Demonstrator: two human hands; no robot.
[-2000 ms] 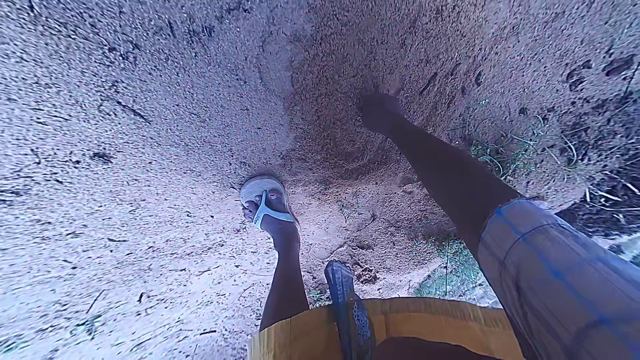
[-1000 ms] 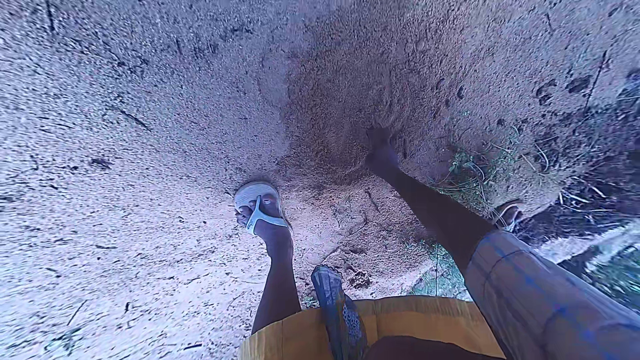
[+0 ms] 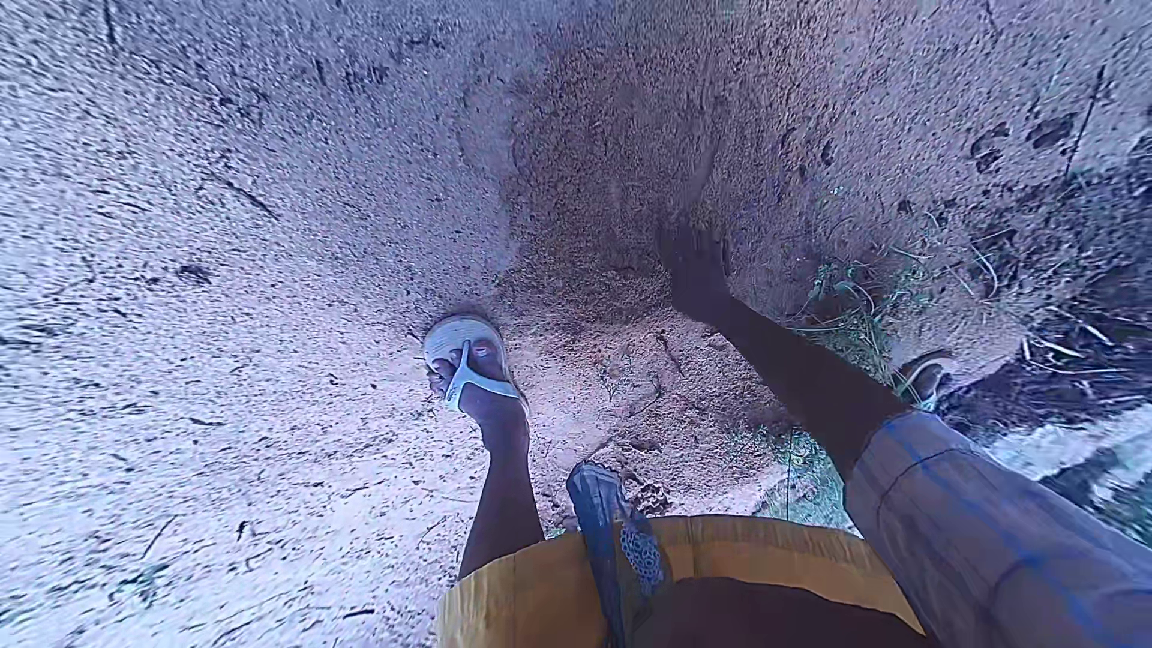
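My right hand (image 3: pixel 697 270), at the end of an arm in a pale plaid sleeve (image 3: pixel 981 513), reaches down to a darker, reddish-brown patch of loose soil (image 3: pixel 585 198). Its fingers look spread and point away from me, at or just above the soil; no held object can be made out, though the fingers are dark and blurred. My left hand is out of view.
A foot in a white flip-flop (image 3: pixel 481 382) stands left of the patch. Another flip-flop (image 3: pixel 927 373) shows partly behind the forearm. Green weeds (image 3: pixel 855 306) and dry stalks (image 3: pixel 1071 346) lie right. A yellow garment hem (image 3: pixel 756 544) and a patterned cloth strip (image 3: pixel 621 540) hang at the bottom.
Since two seconds ago my right hand has come a little nearer to my body over the dark soil. The flip-flop behind the forearm has come into sight.
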